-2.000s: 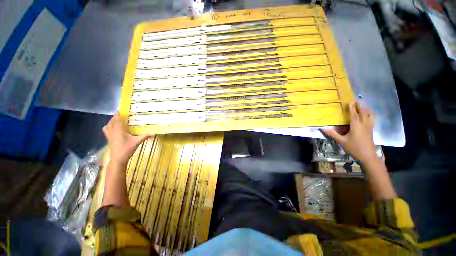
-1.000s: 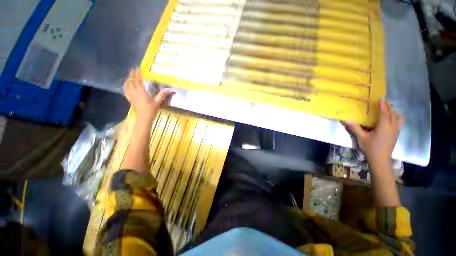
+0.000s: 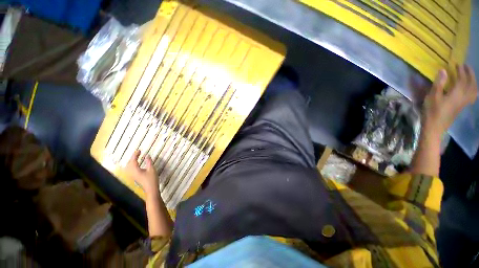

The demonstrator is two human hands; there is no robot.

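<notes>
One yellow slotted board (image 3: 396, 44) lies on the grey table, cut off by the top right edge. My right hand (image 3: 450, 99) is at its near right corner, fingers and thumb around the edge. A second yellow board (image 3: 257, 65) lies tilted at the left, beside my lap. White strips (image 3: 181, 157) fill the near part of its rows; the far rows show yellow with dark lines. My left hand (image 3: 143, 175) is over the white strips near its lower left edge, thumb and fingers apart, holding nothing visible.
A crinkled clear plastic bag (image 3: 107, 57) lies beyond the second board's left edge. The grey table edge (image 3: 336, 44) runs diagonally at upper right. Below it are another shiny bag (image 3: 391, 123) and an open carton (image 3: 341, 170). Brown bags (image 3: 68, 209) are piled at lower left.
The view has turned down and left. My left hand has let go of the first board and moved onto the second. The first board now rests on the table, farther right in view.
</notes>
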